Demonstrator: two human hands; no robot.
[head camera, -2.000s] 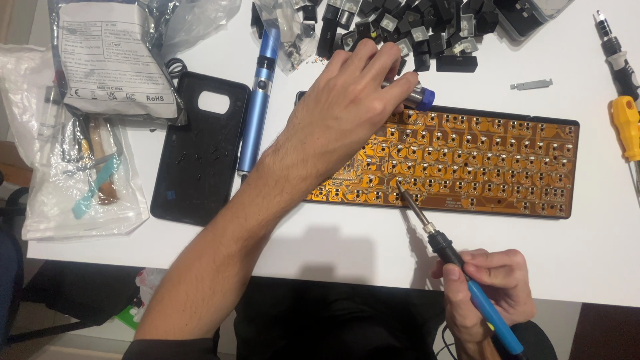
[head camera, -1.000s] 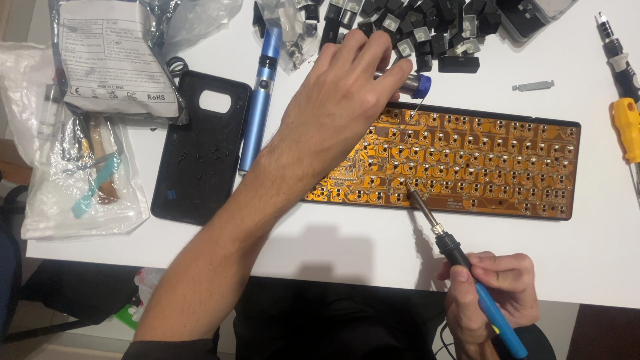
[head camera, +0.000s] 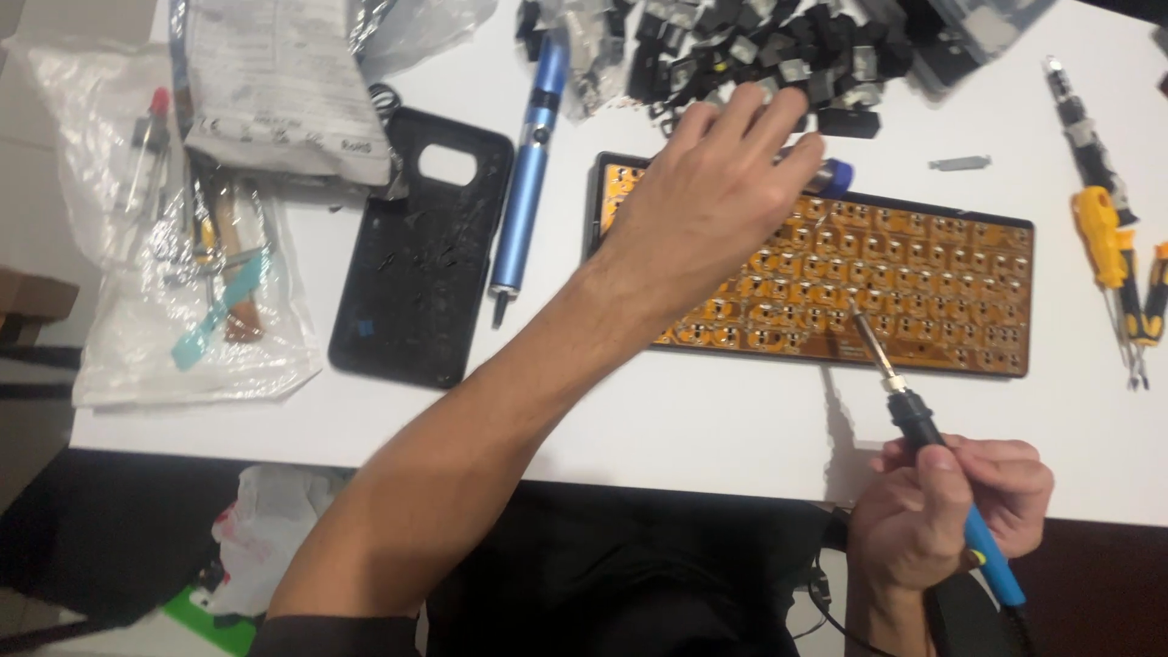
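A keyboard circuit board, orange-brown with rows of solder joints, lies in a black frame on the white table. My right hand grips a soldering iron with a blue handle; its metal tip rests at or just above the board's lower middle rows. My left hand reaches over the board's upper left part, its fingers around a small tube with a blue end. A thin strand, probably solder wire, runs down from the tube towards the board. My left forearm hides part of the board.
Black keyboard switches or keycaps are heaped behind the board. Left lie a blue pen-shaped tool, a black phone case and plastic bags. A small grey strip, yellow-handled pliers and a yellow tool lie right.
The soldering iron's tip has moved along the board, up and to the right. My left hand and the tube have shifted slightly to the right.
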